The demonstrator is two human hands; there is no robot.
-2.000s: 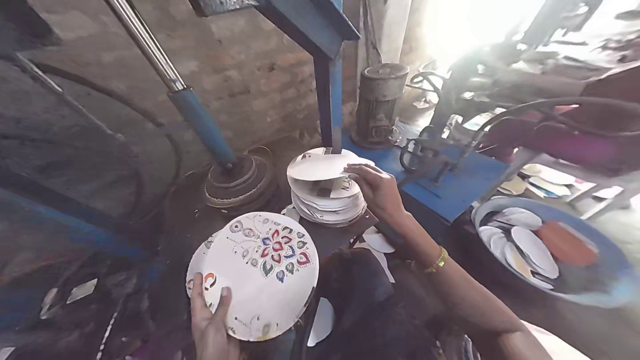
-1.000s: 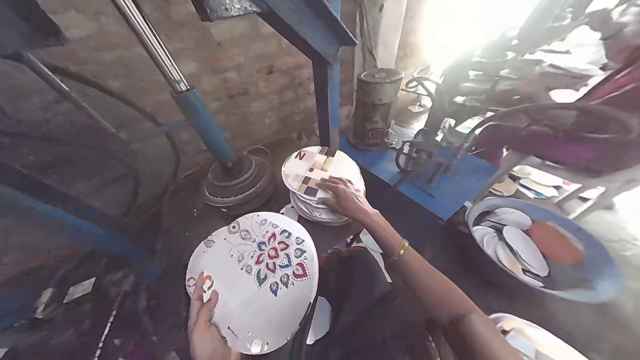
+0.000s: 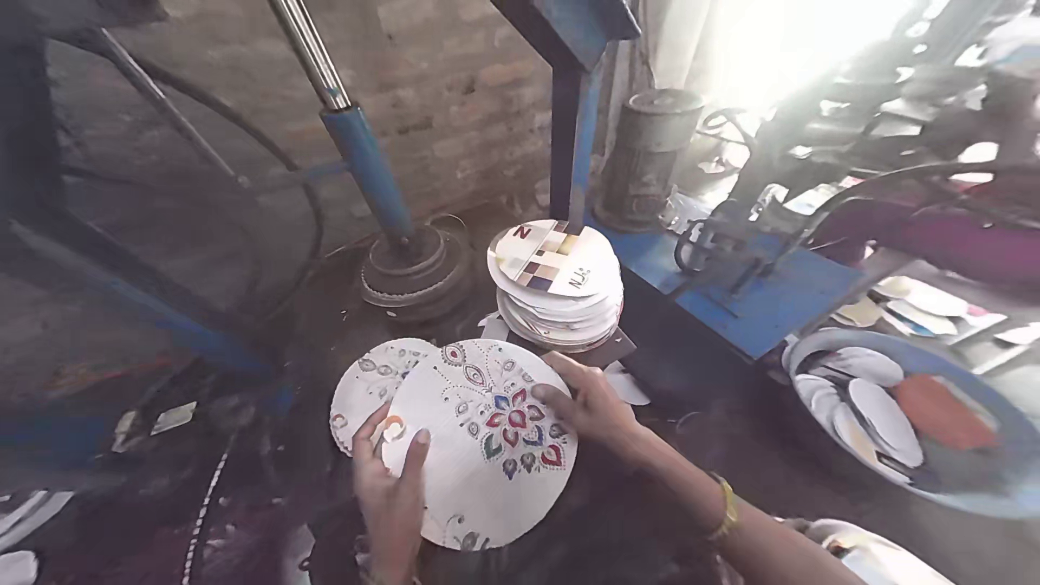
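Note:
Between my two hands is a round white disc with a printed flower pattern. My left hand grips its left edge, thumb on top. At its upper right edge my right hand pinches the rim, thumb on the printed face. Behind it to the left lies another patterned disc, partly covered. Farther back rises a stack of round discs, the top one printed with coloured squares and lettering.
A blue press cylinder stands on a round base at the back left. A blue post rises behind the stack, with a motor beside it. At the right, a blue basin holds several discs. A person's purple clothing shows beyond.
My right hand has moved from the disc stack to the flower-patterned disc. That disc has shifted right, uncovering part of the one behind it.

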